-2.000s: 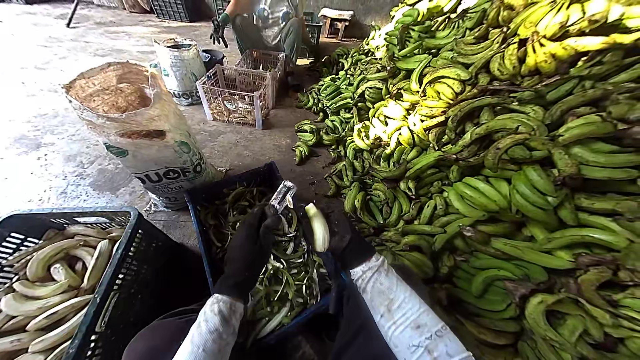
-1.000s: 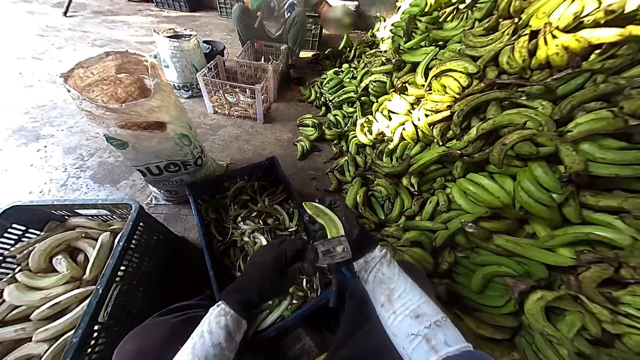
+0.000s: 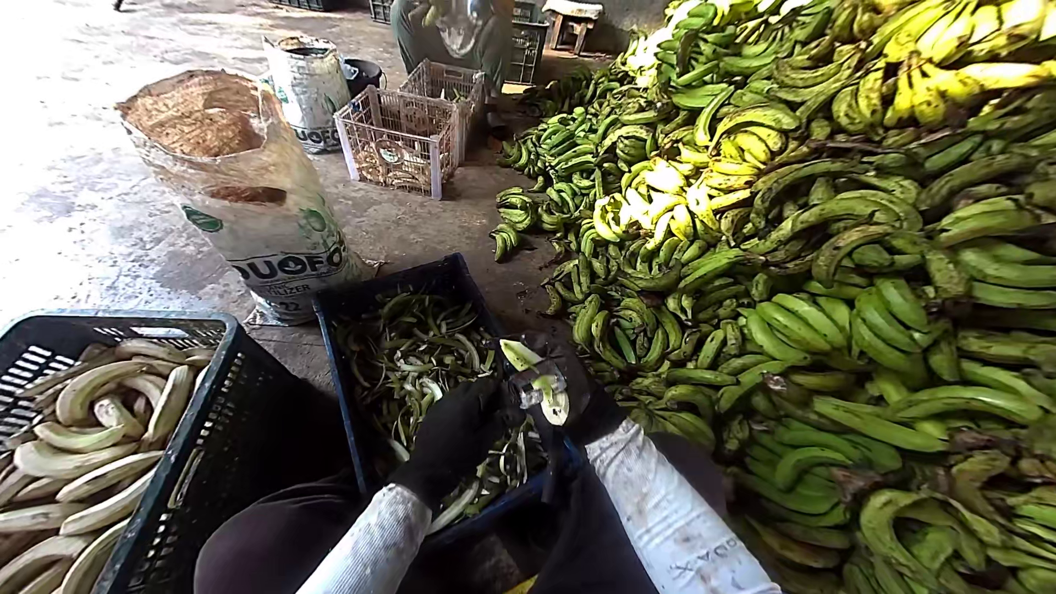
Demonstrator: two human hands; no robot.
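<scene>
My left hand (image 3: 458, 429), in a dark glove with a white sleeve, is over a dark blue crate (image 3: 342, 396) full of green peel strips (image 3: 421, 346); its fingers are around the handle end of a metal peeler (image 3: 536, 386). The peeler's frame lies across a partly peeled plantain (image 3: 521, 355), with pale flesh showing. My right hand (image 3: 582, 392), also in a dark glove, holds the plantain from the right. The gloves hide part of the plantain and the peeler's handle.
Peeled plantains (image 3: 82, 462) fill a black crate (image 3: 219, 388) at left. Behind it stands a filled plastic sack (image 3: 272, 223). Green plantains (image 3: 792, 322) are heaped along the right. Farther back are a pale slatted crate (image 3: 396, 148), another sack (image 3: 309, 91) and a seated person (image 3: 404, 37).
My hands have come together from apart, and the peeler has moved onto the plantain. The plantain, upright two seconds ago, is now tilted. The person at the back has drawn an arm in.
</scene>
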